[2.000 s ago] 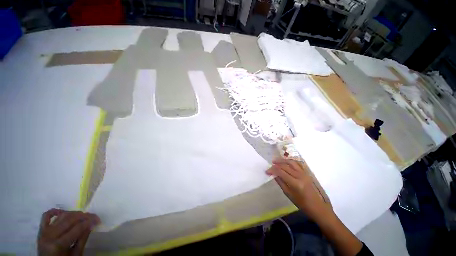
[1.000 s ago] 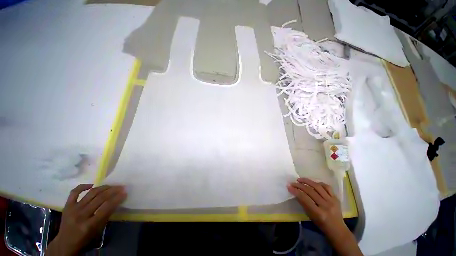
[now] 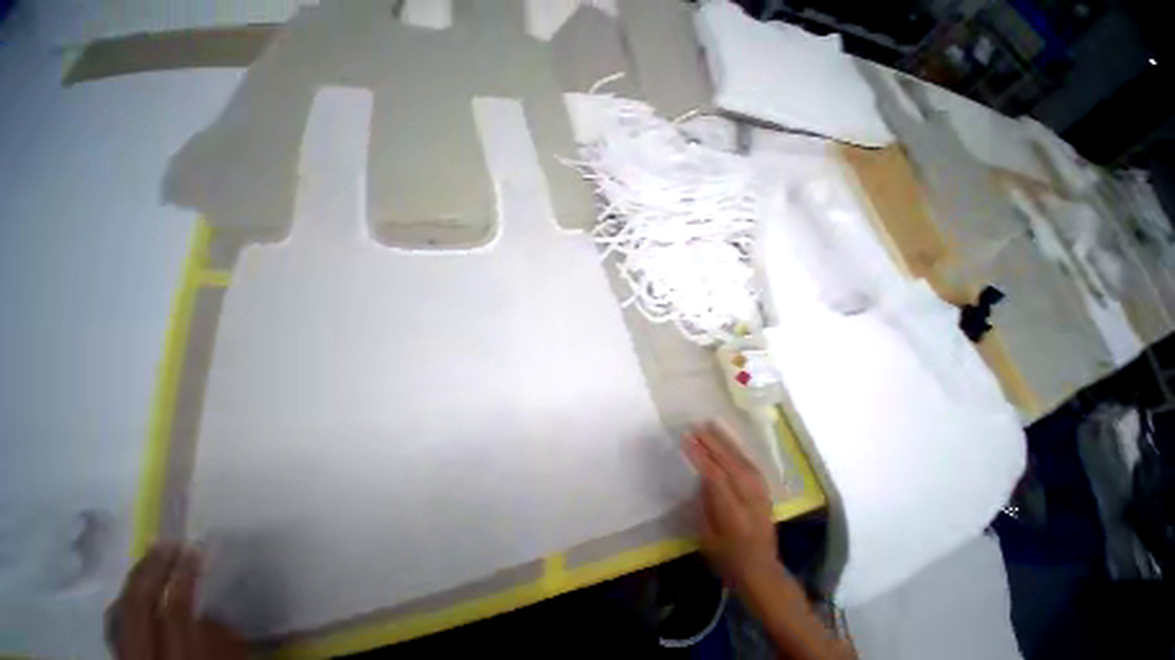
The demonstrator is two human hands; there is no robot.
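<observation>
A pale vest-shaped panel [image 3: 425, 400] lies flat on the grey-beige covering, its two straps pointing away from me. My left hand [image 3: 168, 600] is at the panel's near left corner, blurred and cut off by the bottom edge. My right hand [image 3: 732, 496] is at the near right corner, fingertips at the panel's edge, slightly blurred. Whether either hand pinches the fabric cannot be told. A glue bottle [image 3: 751, 374] with red diamond marks lies just beyond my right hand, nozzle towards me.
A heap of white strips [image 3: 677, 219] lies right of the panel. Stacked white panels [image 3: 889, 426] hang over the table's right edge. Folded white pieces [image 3: 792, 77] lie beyond. Yellow tape [image 3: 165, 400] borders the work area. A small black object [image 3: 982, 313] sits on brown board [image 3: 902, 213].
Since the first frame, the panel's near edge has been laid flatter, and the glue bottle is no longer covered by my right hand. The camera view has swung and returned.
</observation>
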